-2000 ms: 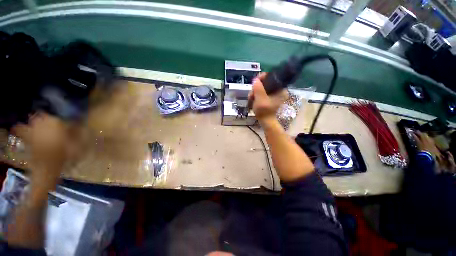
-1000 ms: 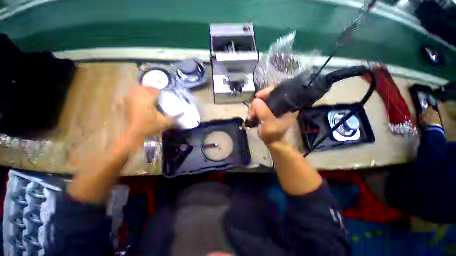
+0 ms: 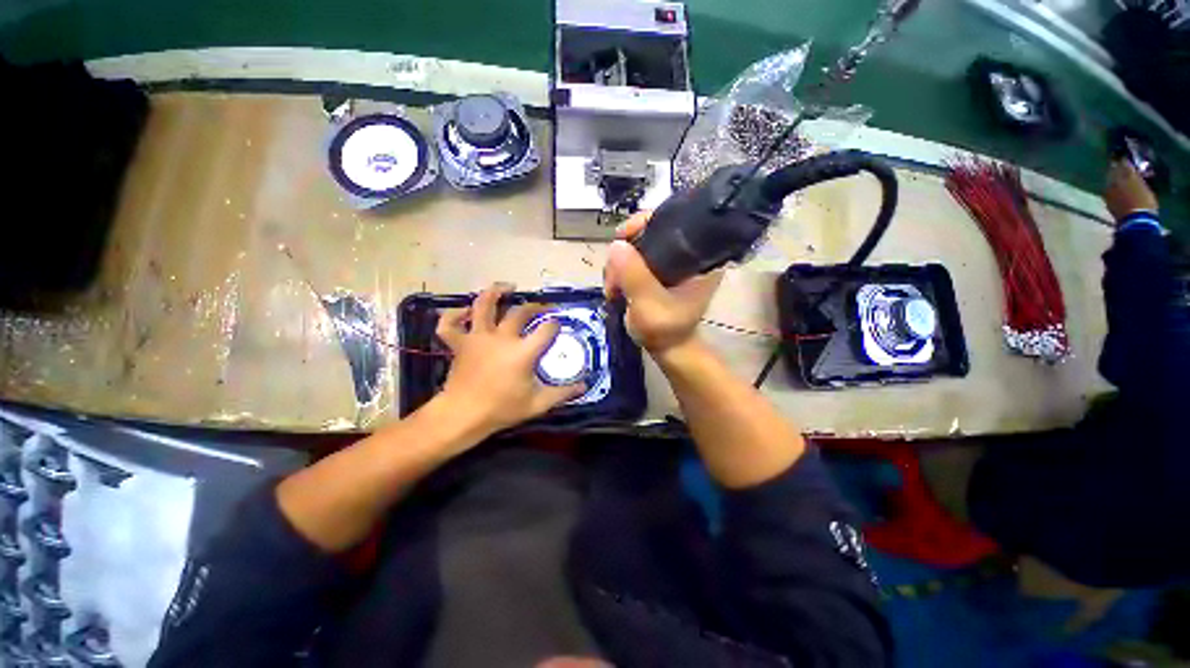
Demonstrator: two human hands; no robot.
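Note:
My right hand [image 3: 663,303] grips the black electric screwdriver [image 3: 705,228], held tilted over the right end of a black speaker housing [image 3: 629,379]; its tip is hidden behind the hand. My left hand [image 3: 489,355] rests over the housing with fingers spread, its thumb and fingertips on the rim of a speaker driver [image 3: 569,355]. The driver lies in the housing's round opening, magnet side up. Thin red lead wire [image 3: 392,347] runs out to the left of the housing.
Two drivers [image 3: 379,157] lie behind. The screw feeder [image 3: 621,98] and screw bag [image 3: 757,131] stand at the back. A housing with driver [image 3: 900,324] and a red wire bundle [image 3: 1018,255] lie right. Dark housings [image 3: 65,183] and a white tray [image 3: 124,522] are left. Another person's hand [image 3: 1129,191] shows right.
My left hand has brought the driver from the back left down into the housing. My right hand still holds the screwdriver, now slightly further left.

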